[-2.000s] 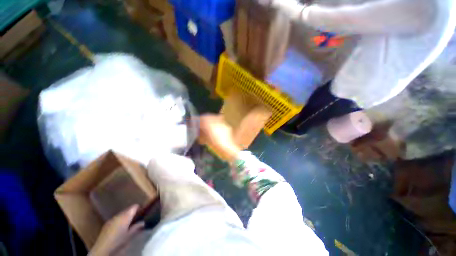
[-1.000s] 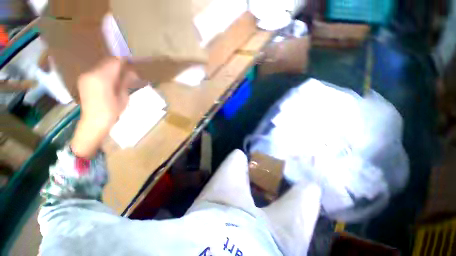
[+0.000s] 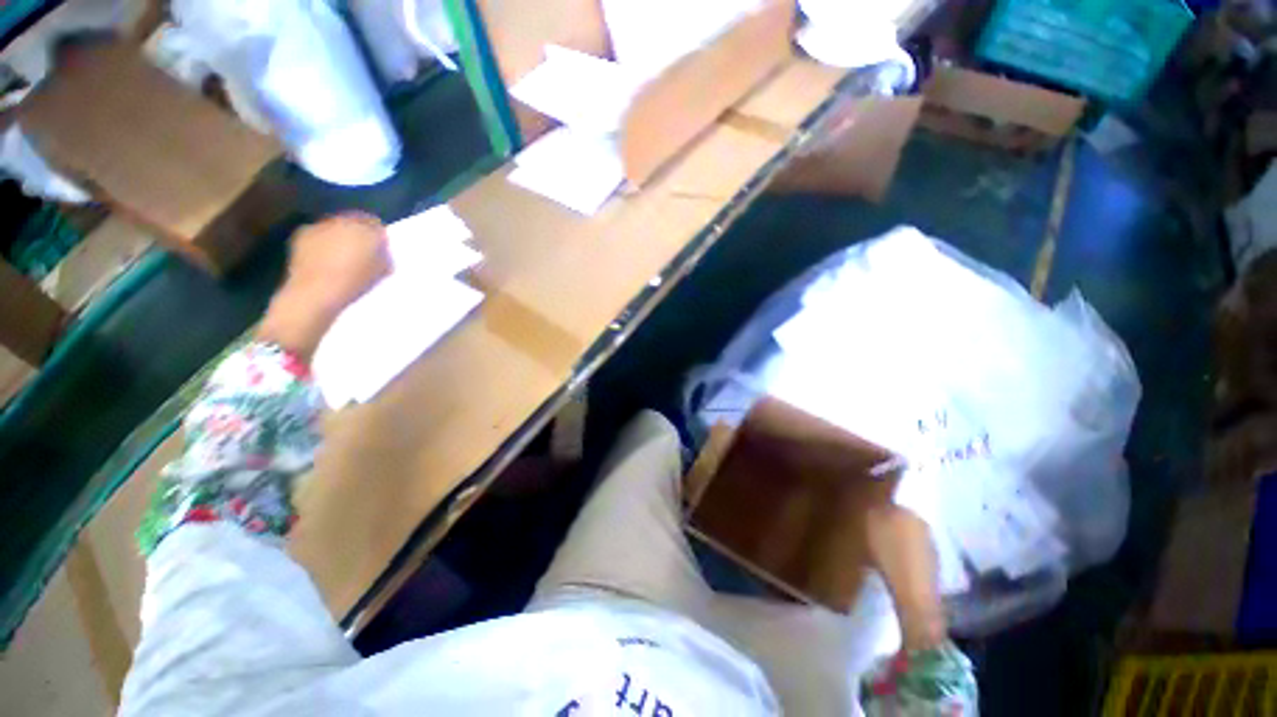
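Note:
A small open carton (image 3: 784,490) is between my knees, its dark inside facing up. My right hand (image 3: 908,563) is on its right wall, partly blurred, and appears to grip the edge. My left hand (image 3: 333,273) is over the bench, against the upper left of a spread stack of white flat pieces (image 3: 399,336). Its fingers are blurred, and whether it holds a piece cannot be told. A large clear plastic bag (image 3: 966,378) with white contents and black handwriting stands just beyond the carton.
The cardboard-covered bench (image 3: 448,427) runs diagonally on the left. More white pieces (image 3: 567,168) lie farther up beside a brown carton (image 3: 707,98). Another brown carton (image 3: 154,140) is at upper left. A teal basket (image 3: 1085,42) is at far right, and a yellow crate (image 3: 1197,689) at lower right.
My right hand has come into view at an open carton between my knees, where a smaller brown face showed. My left hand remains over the bench. The large cardboard near it is no longer there.

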